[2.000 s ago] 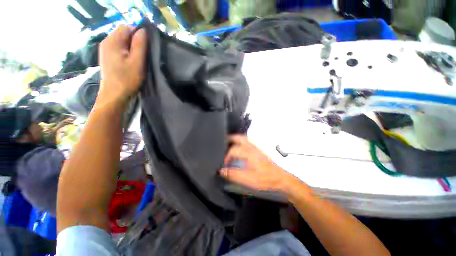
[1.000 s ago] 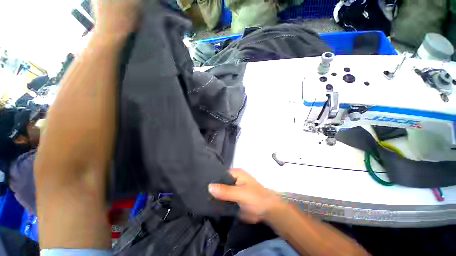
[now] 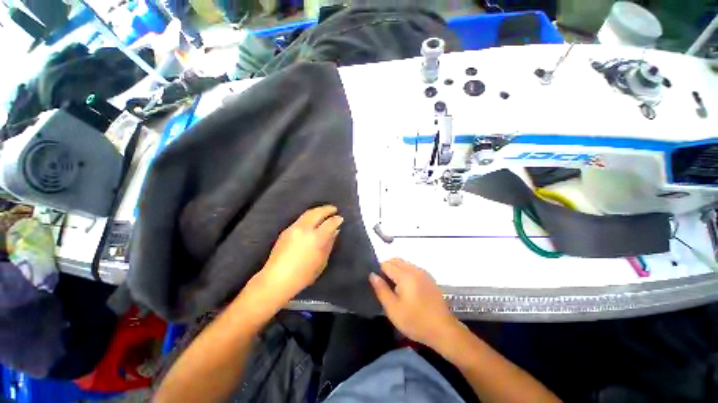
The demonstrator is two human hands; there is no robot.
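A dark grey garment [image 3: 244,173] lies spread over the left end of the white machine table, its straight edge left of the needle area. My left hand [image 3: 303,248] lies on the cloth with its fingers bent; whether it grips a fold I cannot tell. My right hand [image 3: 413,299] pinches the garment's near right corner at the table's front edge. The sewing machine [image 3: 551,153] stands to the right, its presser foot [image 3: 453,185] clear of the garment. A dark cloth strip [image 3: 606,232] lies on the machine bed, partly over the green and yellow scissors handles [image 3: 529,236].
A pink tool [image 3: 638,266] lies near the strip. A blue bin [image 3: 504,30] and heaped dark garments [image 3: 370,35] are behind the table. Another machine [image 3: 67,161] stands at left. A red item [image 3: 126,354] is below left. A tape strip [image 3: 551,301] runs along the front edge.
The raised garment has come down and is spread on the table. My left hand has lowered from the top left onto the cloth. My right hand still holds an edge. The view has shifted.
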